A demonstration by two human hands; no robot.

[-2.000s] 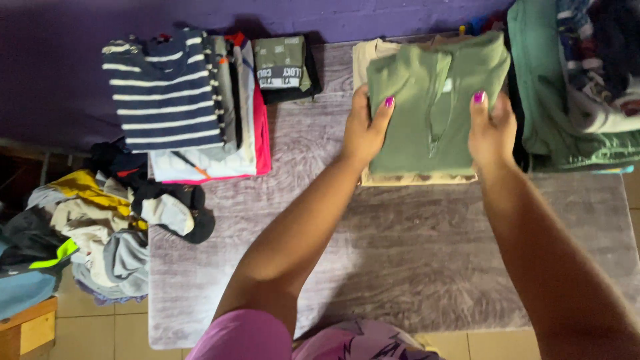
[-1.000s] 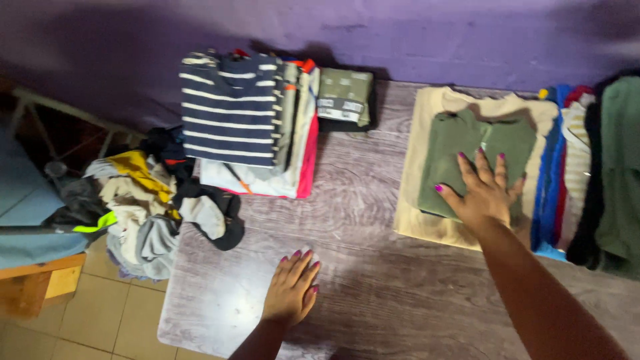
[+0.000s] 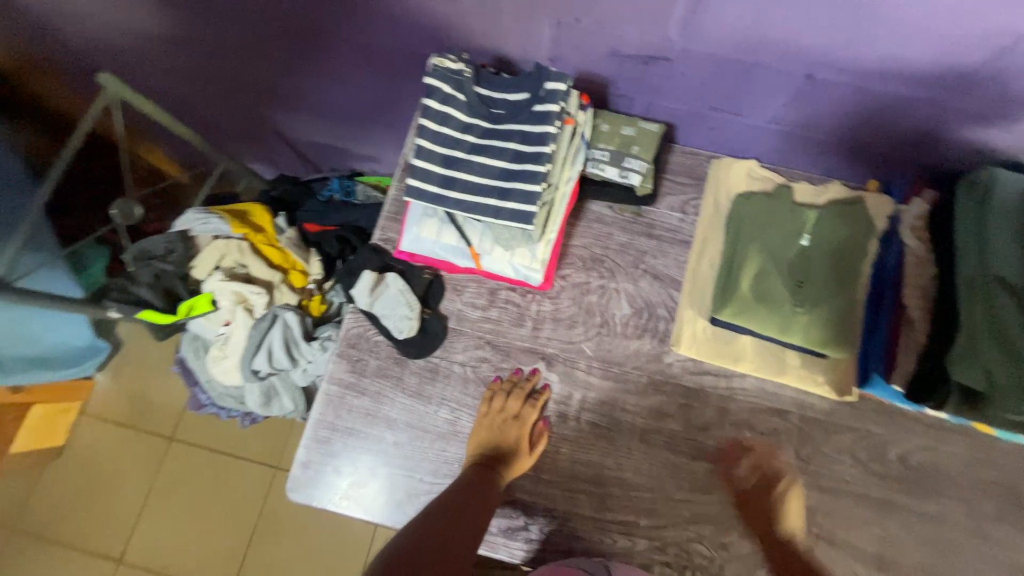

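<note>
My left hand [image 3: 510, 424] lies palm down on the wood-patterned table [image 3: 608, 320], holding nothing. My right hand [image 3: 764, 480] is blurred above the table near its front, below the folded clothes; its fingers are not clear. A folded olive green shirt [image 3: 792, 272] rests on a folded cream garment [image 3: 694, 320] at the right. Up and left of my left hand, a folded navy and white striped shirt [image 3: 484, 152] tops a stack of clothes. Beside that stack sits a small folded olive garment with printed patches [image 3: 624, 148]. A dark cap with a grey front [image 3: 392, 304] lies at the table's left edge.
A heap of loose clothes [image 3: 256, 296] lies left of the table, near a metal frame [image 3: 160, 120]. More folded clothes [image 3: 988, 296] stand at the far right. The purple wall [image 3: 720, 72] runs behind the table, and floor tiles [image 3: 176, 480] show at lower left.
Both hands were on the olive shirt two seconds ago. The left hand has gone to the bare table; the right hand has come off the shirt and back towards me. The view has swung left.
</note>
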